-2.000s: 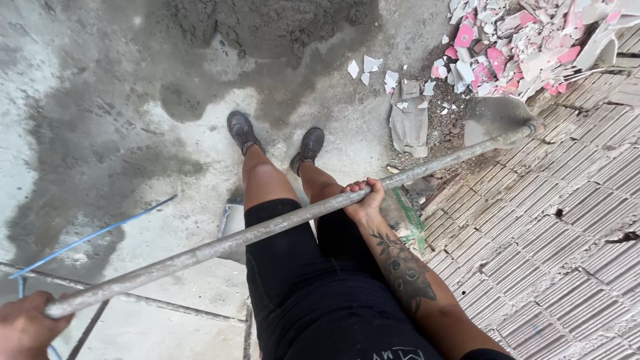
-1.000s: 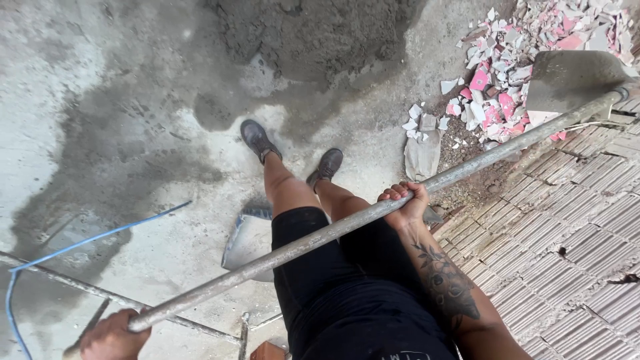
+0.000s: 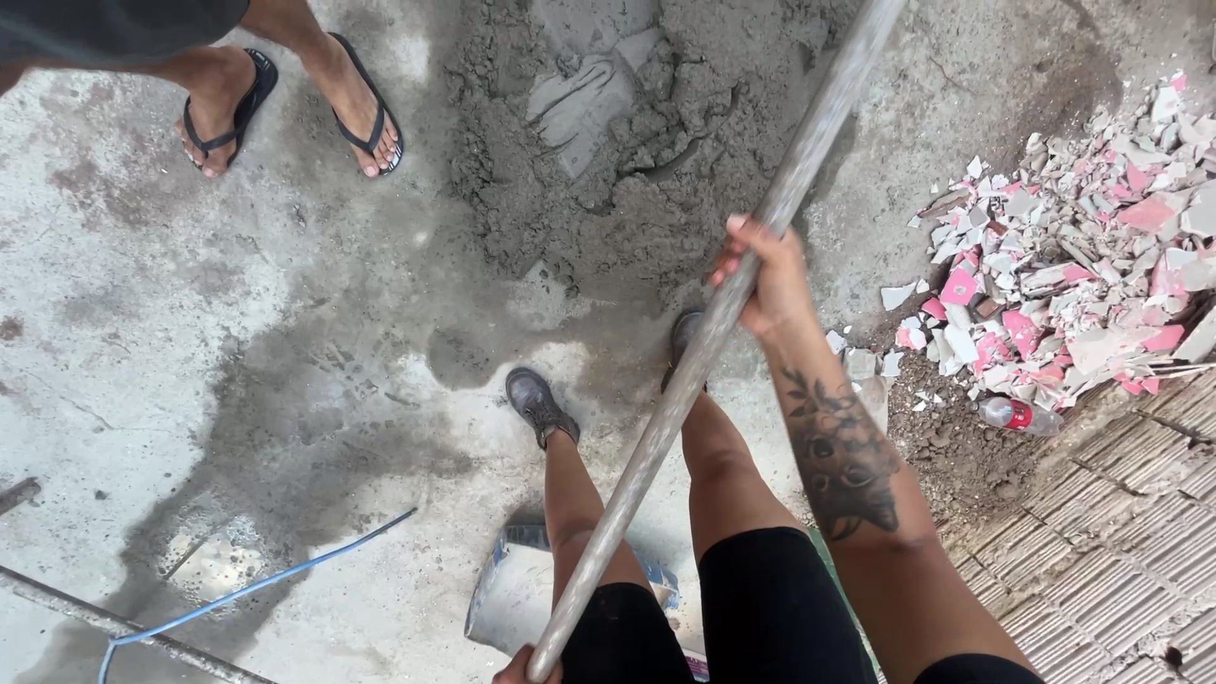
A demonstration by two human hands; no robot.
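A long worn handle [image 3: 679, 380] runs diagonally across the view, from the bottom centre up past the top edge, so its far end is out of sight. My right hand [image 3: 765, 271] is closed around it just above the middle. At the bottom edge my left hand [image 3: 518, 668] grips the lower end, partly cut off by the frame. Beyond my shoes lies a heap of wet grey mortar [image 3: 655, 190] on the concrete floor, to the left of my right hand and partly behind the handle.
Another person's feet in flip-flops [image 3: 366, 123] stand at the upper left. Broken pink and white tile rubble [image 3: 1064, 275], a plastic bottle [image 3: 1019, 416] and a hollow-brick wall [image 3: 1121, 541] are at the right. A blue hose or cable [image 3: 275, 578], a metal bar [image 3: 123, 627] and a paper sack [image 3: 513, 594] lie low.
The shovel has swung from above the rubble at the right to a steeper angle toward the mortar, its blade now out of view. My right hand has moved up. Another person's feet now show.
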